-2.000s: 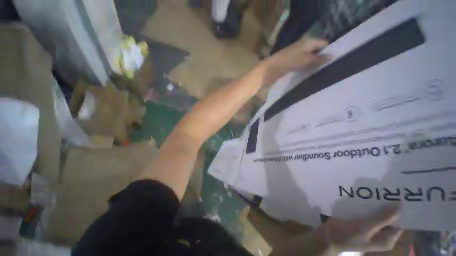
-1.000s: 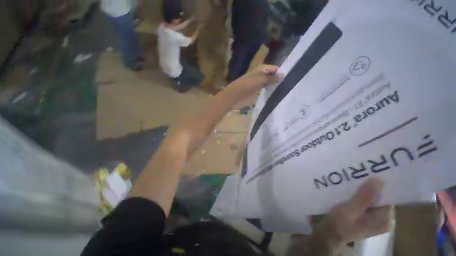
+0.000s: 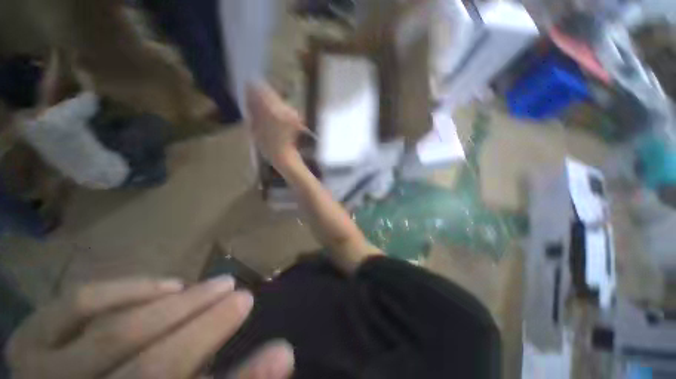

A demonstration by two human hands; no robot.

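Observation:
My right hand [image 3: 274,126] is raised at upper centre-left, blurred, with its fingers closed around the lower part of a narrow white carton [image 3: 248,44]. The carton is seen nearly edge-on and runs out of the top of the picture; its print is not readable. My left hand [image 3: 141,326] is large and near at the lower left, cut off by the edge. Its fingers are loosely extended, the thumb is apart, and nothing shows in it.
A brown carton [image 3: 404,96] stands beside a white box [image 3: 348,111]. Another white carton [image 3: 496,41], a blue crate [image 3: 548,85] and a pink-red edge [image 3: 582,52] are upper right. Printed cartons [image 3: 545,274] lie right. A person in white [image 3: 81,141] is low at left.
The view has swung right. The large FURRION panel no longer shows face-on. My left hand has let go of the carton's edge and is low at left; my right hand has moved up onto a carton.

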